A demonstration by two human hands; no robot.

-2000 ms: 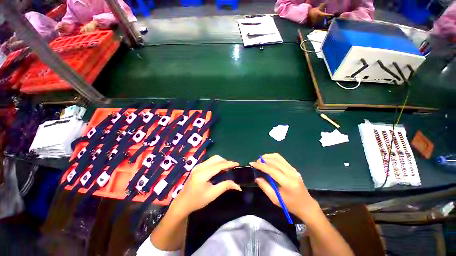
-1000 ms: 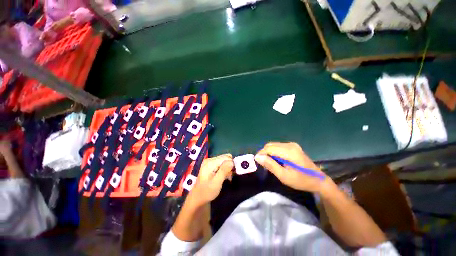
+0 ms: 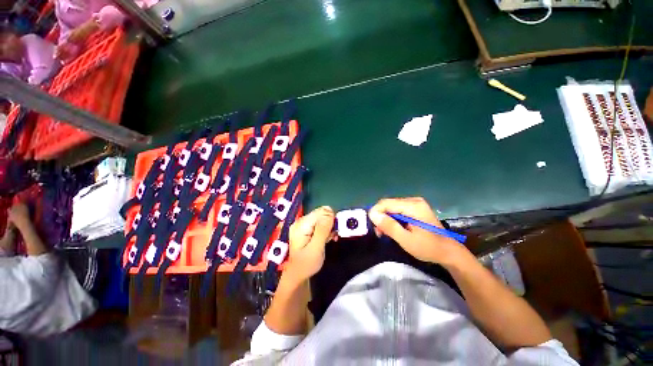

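Note:
A wristwatch head with a white square film [image 3: 351, 223] and a dark round centre faces up between my two hands, near the bench's front edge. My left hand [image 3: 311, 239] grips its left side. My right hand [image 3: 412, 230] holds its right side with the fingertips and also holds a blue pen-like tool [image 3: 432, 228], which points down to the right. The watch strap is mostly hidden. An orange-red tray [image 3: 193, 246] at the left holds rows of dark-strapped watches with white squares.
White papers [image 3: 99, 207] lie left of the tray. Irregular white pieces [image 3: 416, 130] and a tan stick [image 3: 506, 89] lie beyond my right hand. A white sheet pack [image 3: 611, 136] lies far right. Red crates [image 3: 87, 100] and people in pink and white are at the left.
The watch head was dark-faced two seconds ago and now shows a white square. The view has tilted down and turned. The blue tool now lies flatter in my right hand.

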